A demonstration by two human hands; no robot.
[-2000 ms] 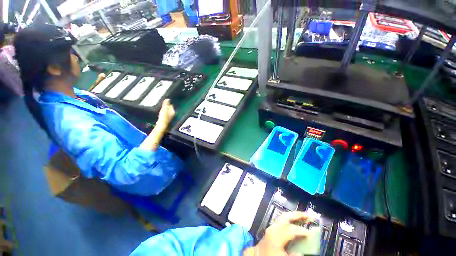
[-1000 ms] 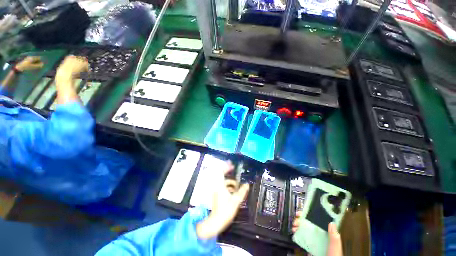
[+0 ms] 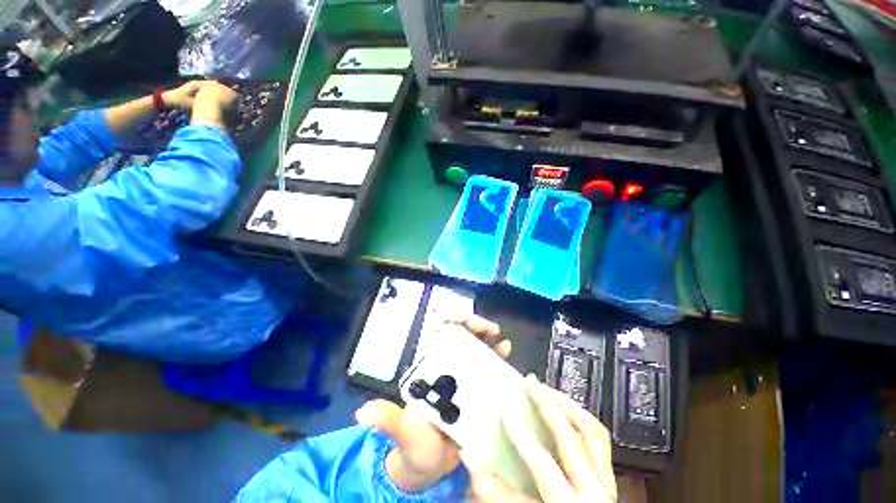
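A pale back cover (image 3: 476,393) with a black camera cluster is tilted between my hands, low in the centre, above the near foam tray (image 3: 531,363). My left hand (image 3: 422,447) holds its camera end from below, with fingertips showing past the far edge. My right hand (image 3: 565,447) lies over its right end, fingers across the surface. Whether a phone body is under the cover is hidden. The near tray holds pale covers (image 3: 388,329) at left and open phone bodies (image 3: 641,393) at right, with a bare slot between.
Light-blue films (image 3: 548,246) and dark blue sheets (image 3: 639,260) lie before the black press (image 3: 580,162). A tray of covers (image 3: 309,216) is at left. Stacked trays with phone bodies (image 3: 855,280) are at right. A person in a blue smock (image 3: 147,265) works at left.
The cover, earlier in my right hand at right, has moved left and turned between both hands. My left hand has left the tray, where a slot now shows bare.
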